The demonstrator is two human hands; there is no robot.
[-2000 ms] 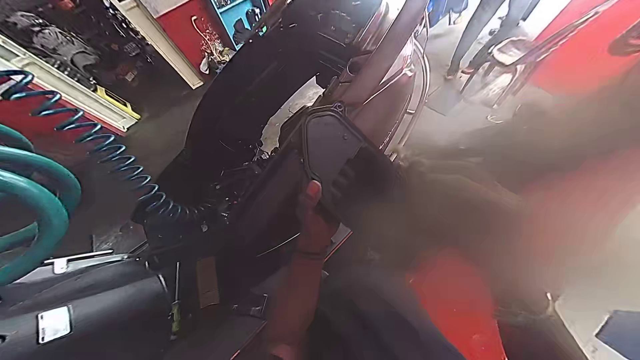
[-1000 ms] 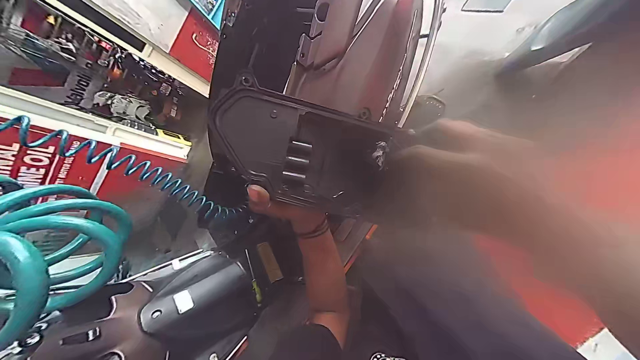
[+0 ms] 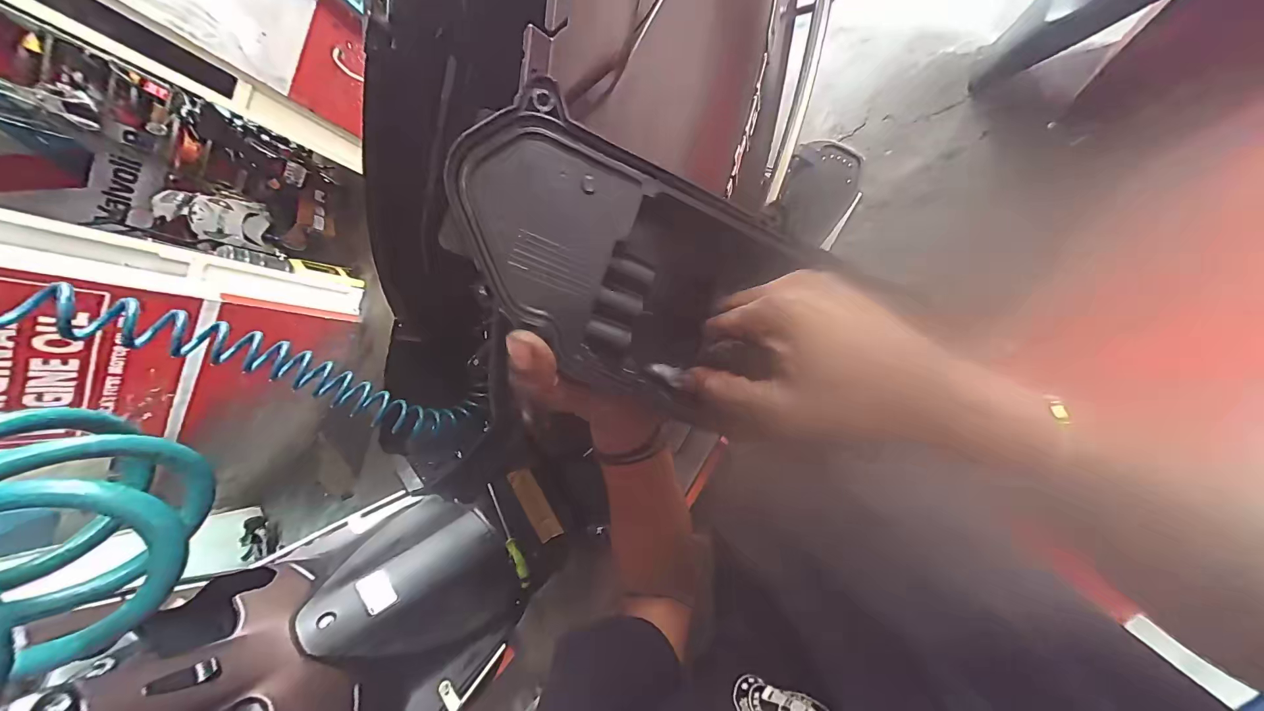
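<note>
A black plastic motorcycle airbox housing (image 3: pixel 553 217), its inside facing up, is tilted across the middle of the head view. My left hand (image 3: pixel 583 390) grips its lower edge, with the thumb on the rim and the other fingers hidden beneath. Inside the housing, near its short ribbed tubes (image 3: pixel 622 301), is my right hand (image 3: pixel 790 355), its fingers bent around a small whitish piece (image 3: pixel 667 374) that is too blurred to name; it may be a cloth. Behind the housing stands a brown motorcycle body panel (image 3: pixel 671 89).
A coiled teal air hose (image 3: pixel 267 355) stretches from the left towards the motorcycle, above thicker teal hose loops (image 3: pixel 148 533). Removed body panels (image 3: pixel 415 573) and a screwdriver with a green handle (image 3: pixel 517 563) lie at lower left. Red-and-white shelving (image 3: pixel 178 257) stands at left.
The housing now appears larger and more tilted than one second ago. My left hand still grips its edge, and my right hand has moved over its inside. The view has shifted since two seconds ago.
</note>
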